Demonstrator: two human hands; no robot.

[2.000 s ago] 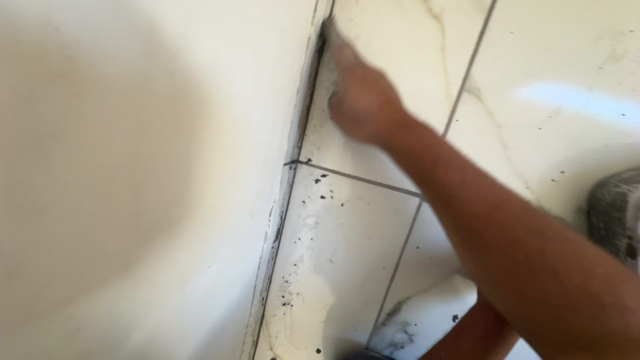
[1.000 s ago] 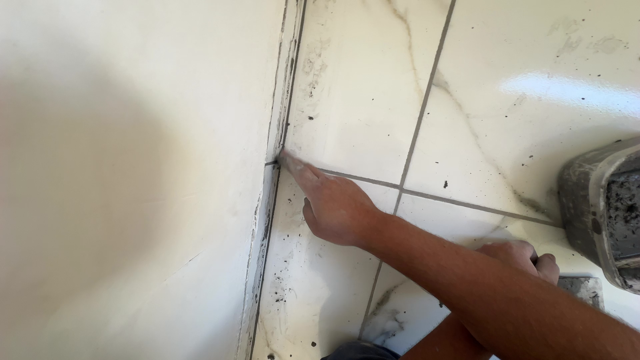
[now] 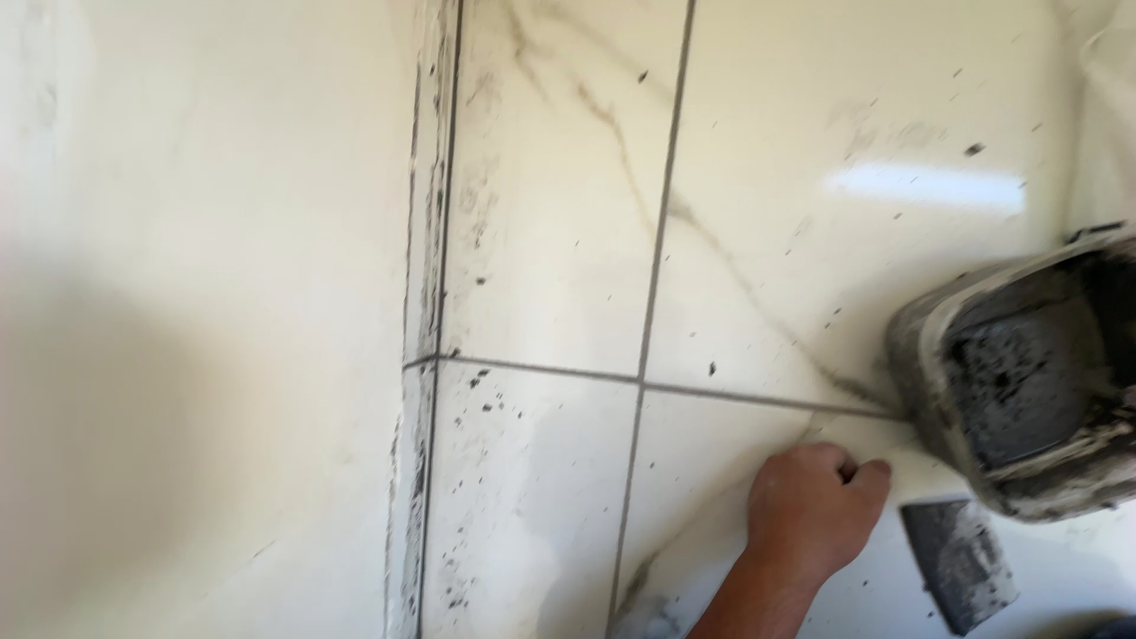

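Observation:
My left hand [image 3: 816, 510] rests knuckles-down on the marble-look floor tiles [image 3: 550, 231], its fingers curled and no object visible in it. Just to its right lies a flat rectangular piece [image 3: 960, 564] smeared with dark grey; its kind is unclear. My right hand is out of view. Dark grey grout fills the tile joints [image 3: 643, 380]. Along the foot of the pale wall [image 3: 222, 266], a narrow strip [image 3: 426, 293] carries dark smears, with a dark joint line beside it.
A grout-smeared plastic tub [image 3: 932, 355] with dark grey material inside stands at the right. Dark crumbs [image 3: 479, 382] are scattered over the tiles, mostly near the wall. A dark object shows at the bottom right corner.
My right hand, its fingertips at the wall-side joint in both earlier frames, has left the view. It moved down along that joint between those frames. My left hand remains on the floor near the tub.

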